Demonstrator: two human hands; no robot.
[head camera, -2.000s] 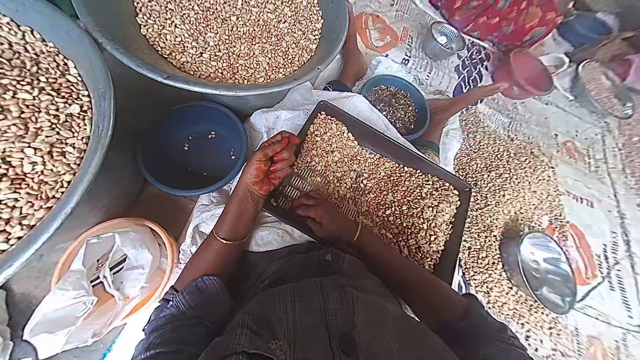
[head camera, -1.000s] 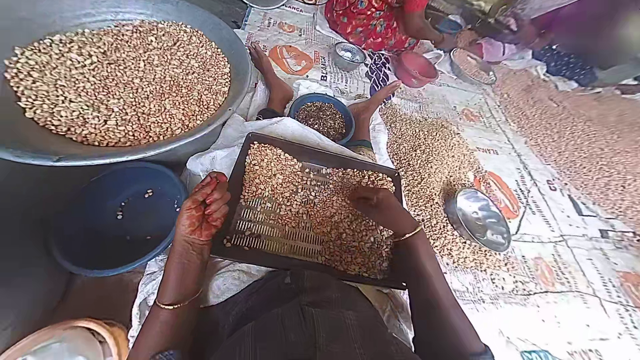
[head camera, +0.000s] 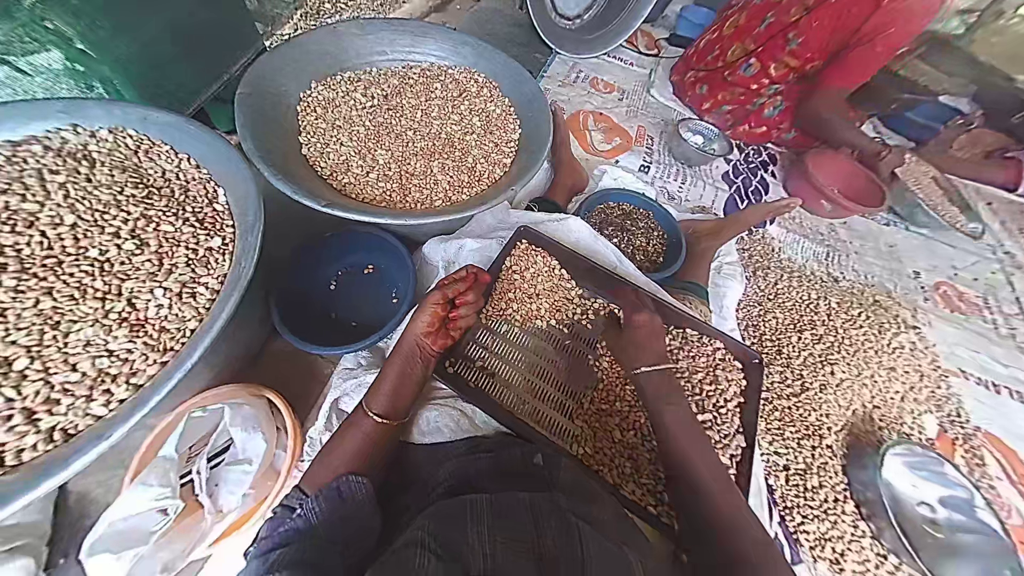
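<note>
A dark slotted plastic tray (head camera: 512, 424) lies tilted across my lap on white sacking, with pale and reddish nuts or beans (head camera: 536, 288) in it. My left hand (head camera: 452, 312) is at the tray's left rim, its fingers curled together; whether it holds anything cannot be seen. My right hand (head camera: 636, 324) is inside the tray, palm down among the beans, its fingertips partly hidden. Between the hands a patch of slotted floor shows. Left of my left hand stands a blue basin (head camera: 344, 312) with a few pieces inside.
Two large metal basins of beans (head camera: 384, 48) (head camera: 248, 232) stand at the left and back. A small blue bowl (head camera: 680, 256) holds darker bits beyond the tray. A metal bowl (head camera: 936, 504) rests on beans spread at right. A person in red (head camera: 744, 72) sits beyond, near a pink bowl (head camera: 832, 184).
My right hand has moved away from my left, where it was two seconds ago, and more of the tray's slotted floor shows than then. The view has swung about.
</note>
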